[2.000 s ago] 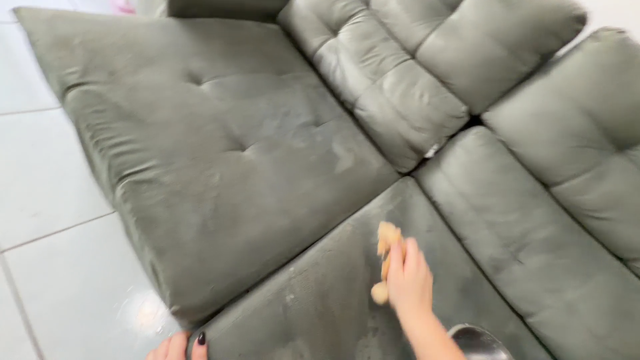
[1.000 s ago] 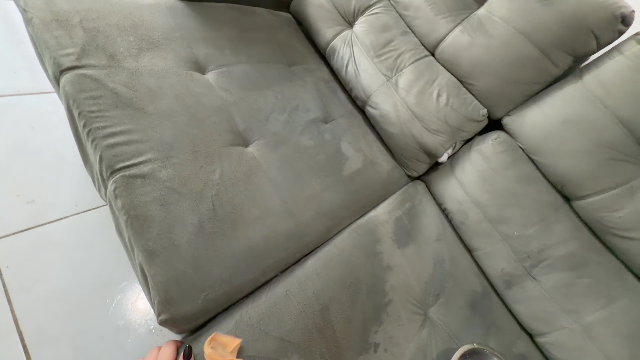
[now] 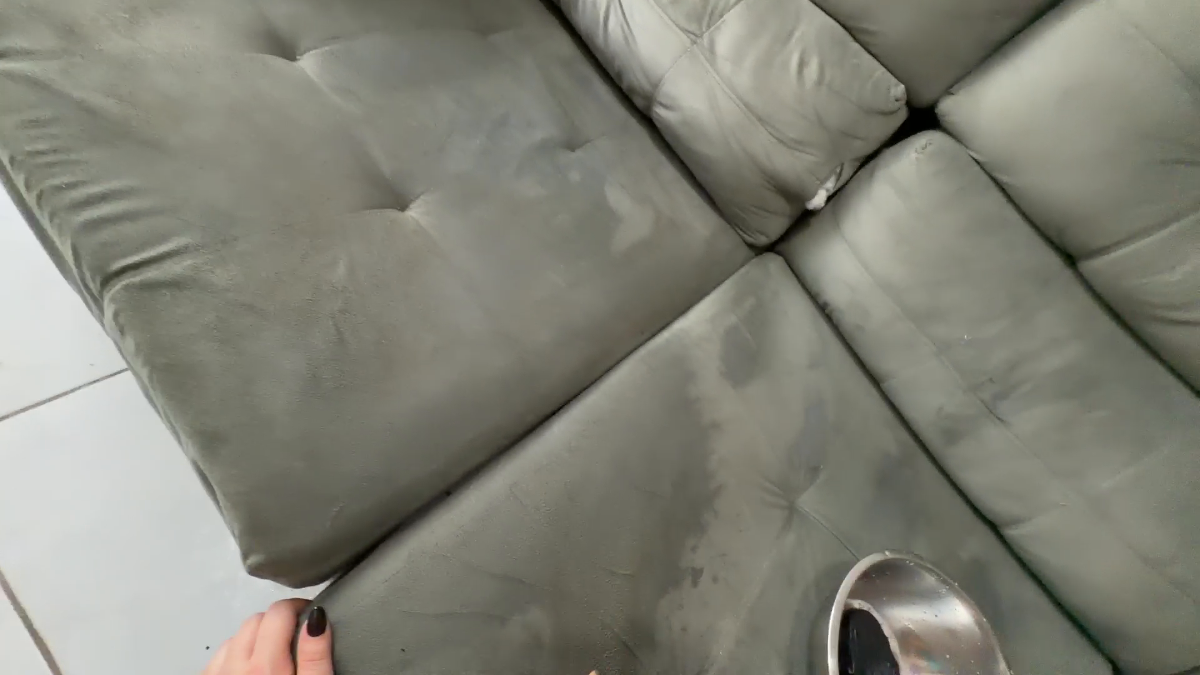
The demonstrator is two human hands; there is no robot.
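My left hand (image 3: 277, 642) rests at the bottom left on the front corner of the grey-green sofa's near seat cushion (image 3: 562, 525), its fingers curled over the edge and a dark-painted nail showing. My right hand is out of view; only a tiny light tip shows at the bottom edge, too little to identify. A shiny metal bowl (image 3: 947, 609) with dark contents sits on the near cushion at the lower right. Dark damp-looking patches (image 3: 745, 347) mark that cushion around its tufted seam. Paler smudges (image 3: 633, 216) show on the far seat cushion (image 3: 309, 375).
Tufted back cushions (image 3: 778, 103) line the far side, and another long cushion (image 3: 1012, 375) runs along the right. A narrow gap separates the two seat cushions. Pale floor tiles (image 3: 84, 487) lie beyond the sofa's left edge.
Two seconds ago my right hand held a light brown object, perhaps a brush, on the near cushion; now both are out of view. My left hand stays at the corner. The view has moved closer.
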